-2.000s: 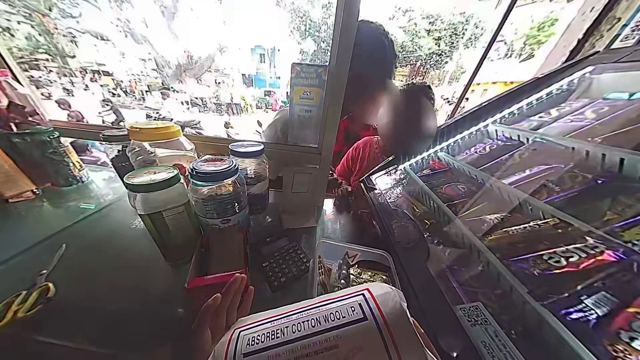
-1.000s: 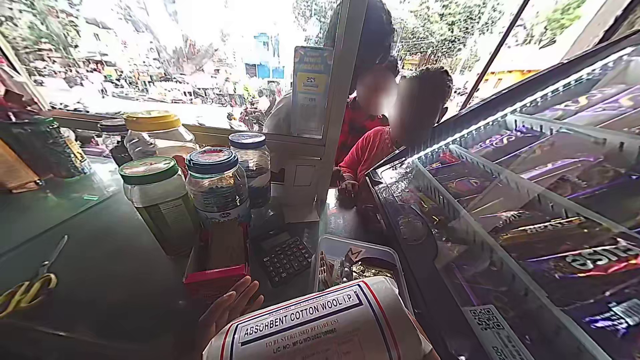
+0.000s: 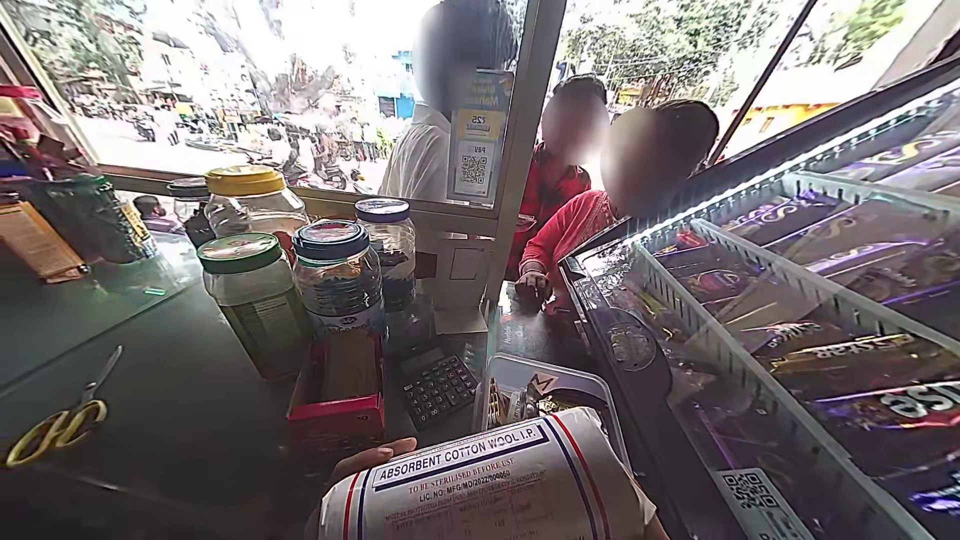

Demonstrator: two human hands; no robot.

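Note:
A white wrapped roll of absorbent cotton wool (image 3: 480, 491) with red and blue stripes spans the bottom centre of the head view. My left hand (image 3: 367, 459) holds its left end, fingers showing above the edge. At its lower right end a small part of my right hand (image 3: 651, 528) shows against the wrapper; the rest is hidden. Just beyond the roll stand a clear plastic tub (image 3: 551, 367) of small items, a black calculator (image 3: 441, 388) and a red open box (image 3: 336, 420).
Lidded plastic jars (image 3: 259, 300) stand behind the red box. Yellow-handled scissors (image 3: 60, 431) lie at left. A case of wrapped chocolate bars (image 3: 795, 300) slopes along the right. Several people (image 3: 559, 187) are beyond the window frame; one rests a hand (image 3: 533, 287) on the counter.
My left hand shows less above the roll than before. Beyond the window, a person in white has come into view at the left of the post.

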